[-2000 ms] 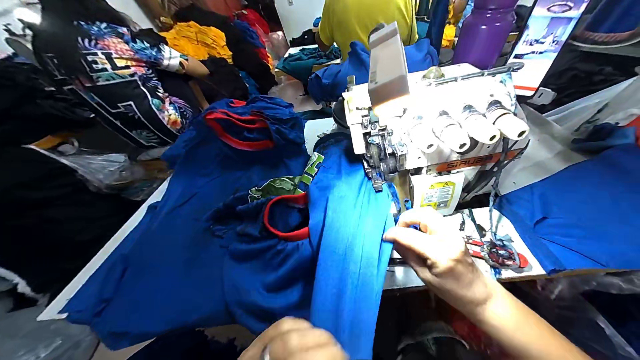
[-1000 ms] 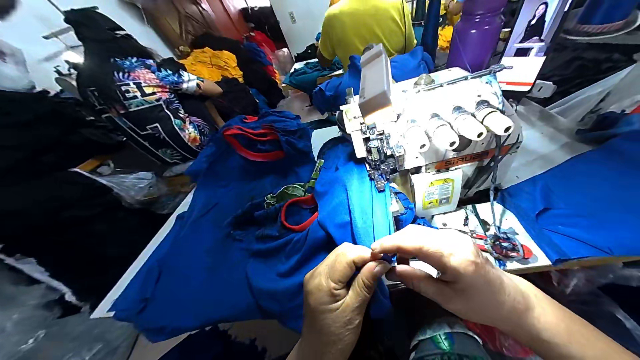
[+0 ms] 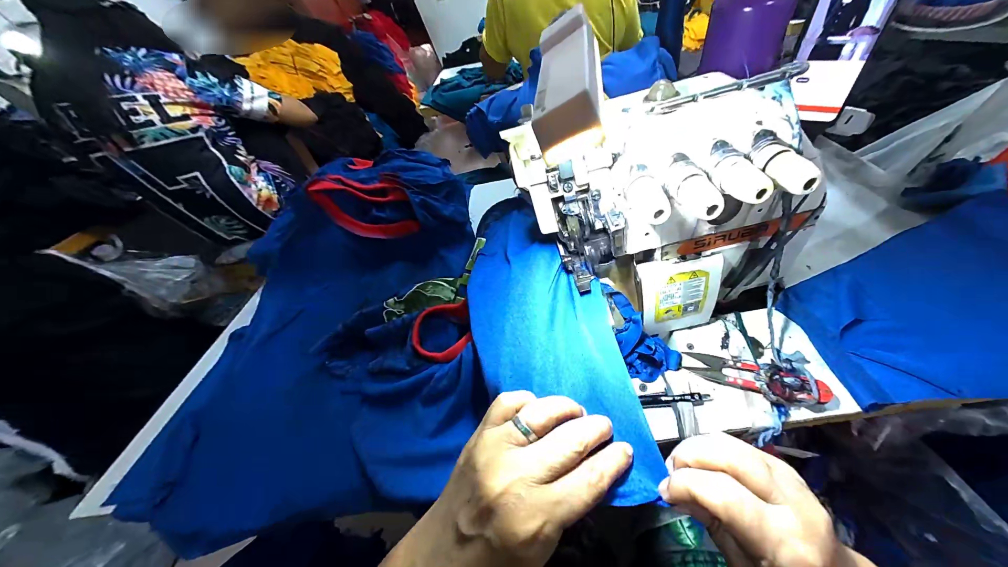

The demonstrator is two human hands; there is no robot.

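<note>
A blue fabric piece (image 3: 551,339) runs from under the presser foot of a white Siruba overlock sewing machine (image 3: 709,181) toward me. My left hand (image 3: 535,472), with a ring on one finger, lies on its near end, fingers bent over the cloth; whether they grip it I cannot tell. At the near right corner, my right hand (image 3: 748,496) pinches the fabric edge between thumb and finger. Left of the strip lie blue garments with a red neckband (image 3: 366,209) and a smaller red-edged opening (image 3: 441,332). Bunched blue fabric (image 3: 650,354) sits just right of the strip.
Red-handled thread snips (image 3: 740,374) and black tweezers (image 3: 673,399) lie on the table right of the strip. More blue fabric (image 3: 906,307) covers the right side. A person in a patterned shirt (image 3: 173,126) is at the left; another in yellow (image 3: 559,31) is behind the machine.
Both hands, close together at the fabric edge one second ago, are now farther apart. My left hand has come onto the strip's near end, which lies flatter; my right hand has moved toward me.
</note>
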